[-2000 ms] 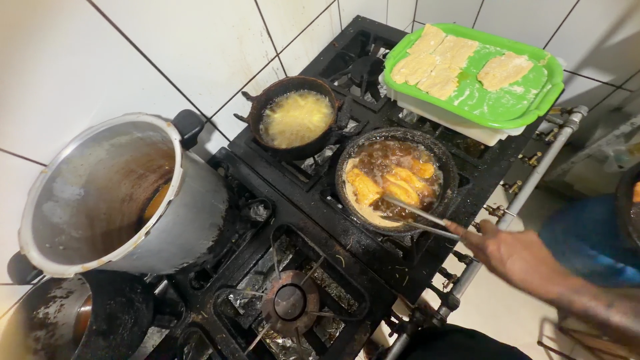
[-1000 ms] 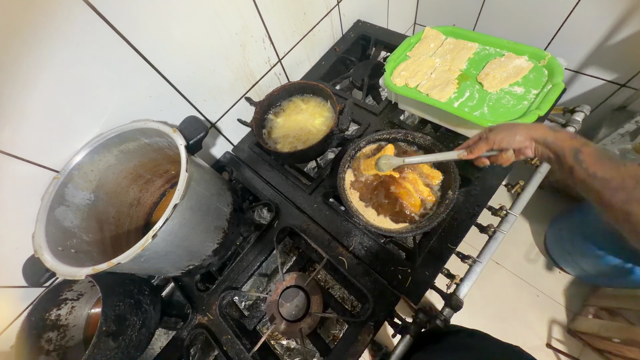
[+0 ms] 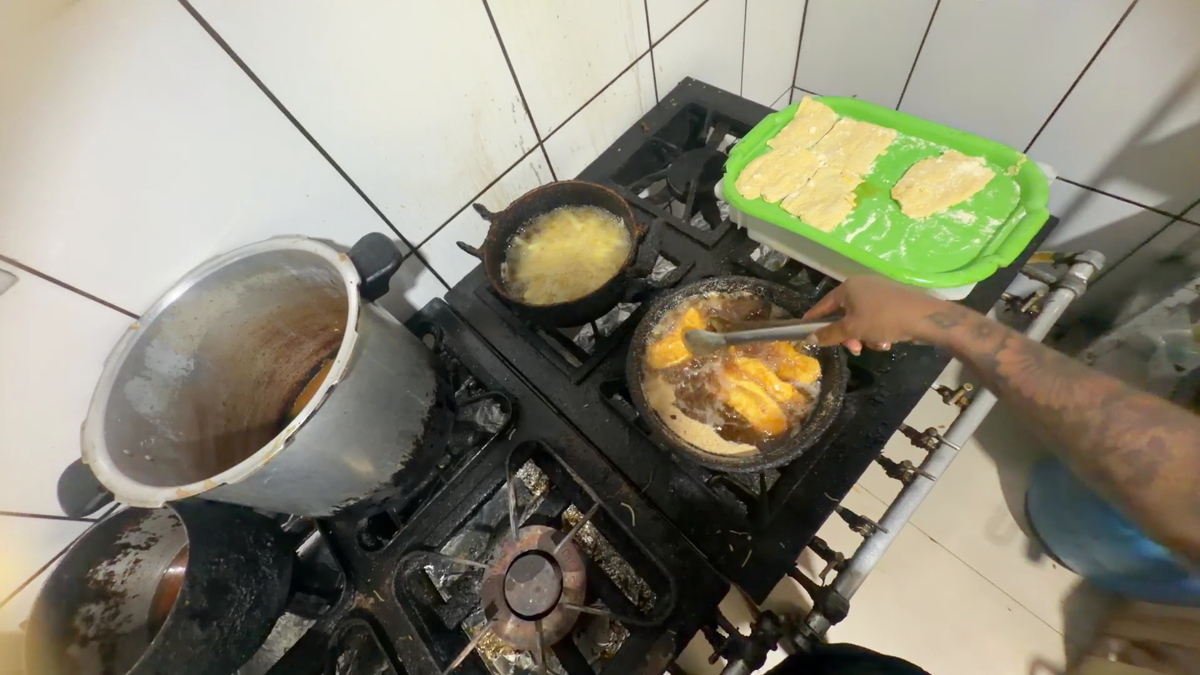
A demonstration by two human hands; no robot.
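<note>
My right hand [image 3: 872, 317] grips metal tongs [image 3: 764, 334] over a black frying pan [image 3: 832, 412] at the right of the stove. The tongs' tip touches a golden piece of food [image 3: 670, 345] at the pan's left side. Several more golden pieces [image 3: 759, 394] fry in bubbling oil, with pale foam along the near edge. Behind and left, a smaller dark pan [image 3: 544, 208] holds pale food [image 3: 569, 251] in bubbling oil. Flat breaded pieces [image 3: 942, 183] lie on a green tray [image 3: 1008, 225] behind my hand. My left hand is out of view.
A large aluminium pot [image 3: 375, 412] and a blackened pot [image 3: 234, 581] stand at the left. A bare burner [image 3: 532, 583] sits at the near middle of the black gas stove. A metal pipe [image 3: 914, 487] with valves runs along its front. Tiled walls [image 3: 422, 84] rise behind; a blue container [image 3: 1097, 534] is at lower right.
The tongs' tip has moved to the left side of the frying pan, and the golden pieces lie differently in the oil. Two seconds ago the tongs were at the pan's near edge.
</note>
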